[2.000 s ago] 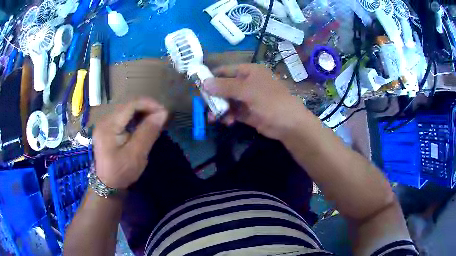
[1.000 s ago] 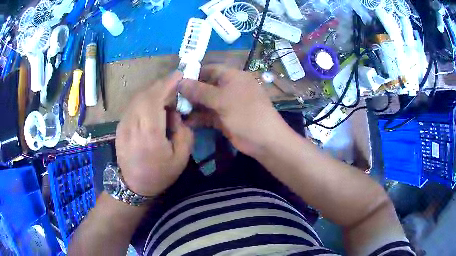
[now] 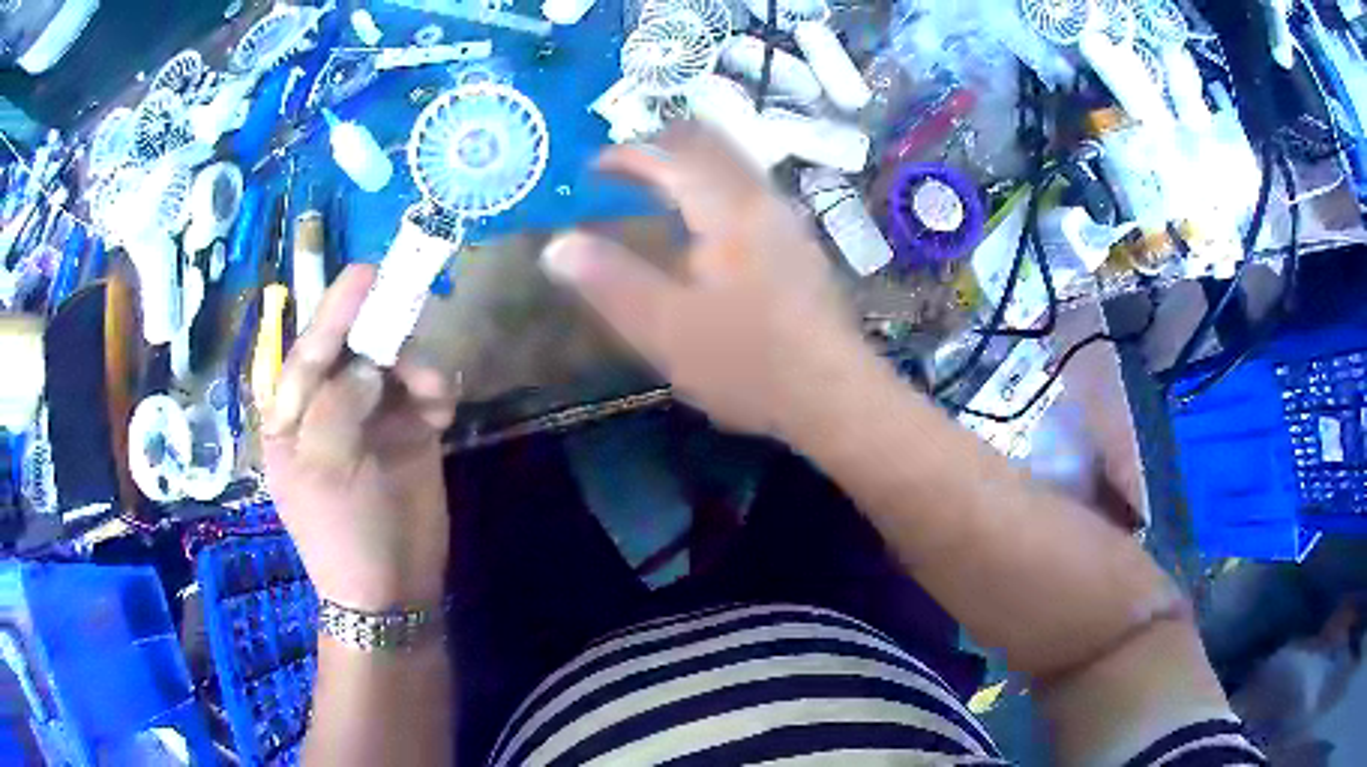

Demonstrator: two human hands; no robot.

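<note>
A white handheld mini fan (image 3: 402,285) is held by its handle in my left hand (image 3: 352,405), low at centre left. Its round spoked head (image 3: 478,149) points up over the blue mat, face towards me. My right hand (image 3: 735,285) is to the right, slightly blurred, with thumb and index finger apart and nothing seen in it. It does not touch the fan. The blue battery cell does not show now.
White fan parts (image 3: 675,53) lie at the back beyond my right hand. A purple spool (image 3: 937,214) and black cables lie right. Yellow-handled pliers (image 3: 272,337), a white ring (image 3: 158,445) and a small white bottle (image 3: 360,156) lie left. Blue crates (image 3: 255,644) stand below the bench.
My hands have moved apart. The fan is now in my left hand, further left, with its round face showing. My right hand has let go and opened. The view has shifted slightly.
</note>
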